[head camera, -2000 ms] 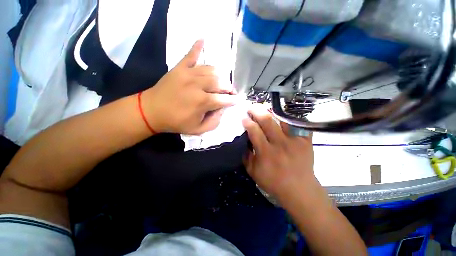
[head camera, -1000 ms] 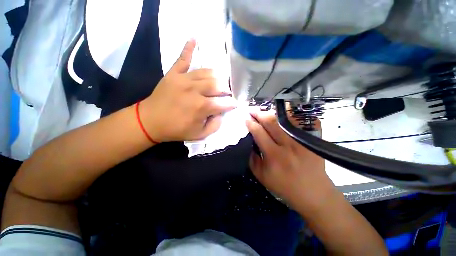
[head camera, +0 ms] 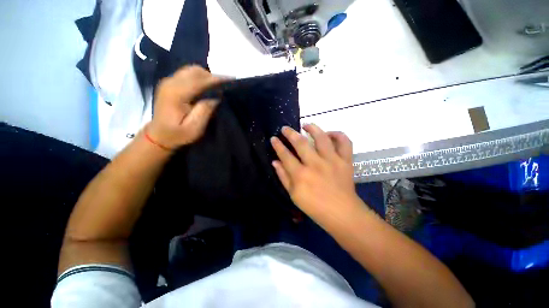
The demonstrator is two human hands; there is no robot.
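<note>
A black lint-specked trouser panel (head camera: pixel 241 141) lies over the table's front edge and hangs toward my lap. My left hand (head camera: pixel 183 108) pinches its upper left edge between thumb and fingers. My right hand (head camera: pixel 319 165) lies on its right edge with the fingers spread, the thumb side toward the panel. The panel's top edge is just below the presser foot and needle area (head camera: pixel 292 57). The needle itself is too small to make out.
Black and white part-sewn pieces (head camera: pixel 159 60) lie at the left. A phone (head camera: pixel 439 30) is at upper right. A brown tape patch (head camera: pixel 479 119) and a measuring tape (head camera: pixel 445 153) are on the table's right front. Blue crates (head camera: pixel 524 234) stand below right.
My left hand has moved left and now grips the black panel's edge. The panel's top edge shows below the needle area, where white cloth was. My right hand has moved down from the needle. The view has shifted.
</note>
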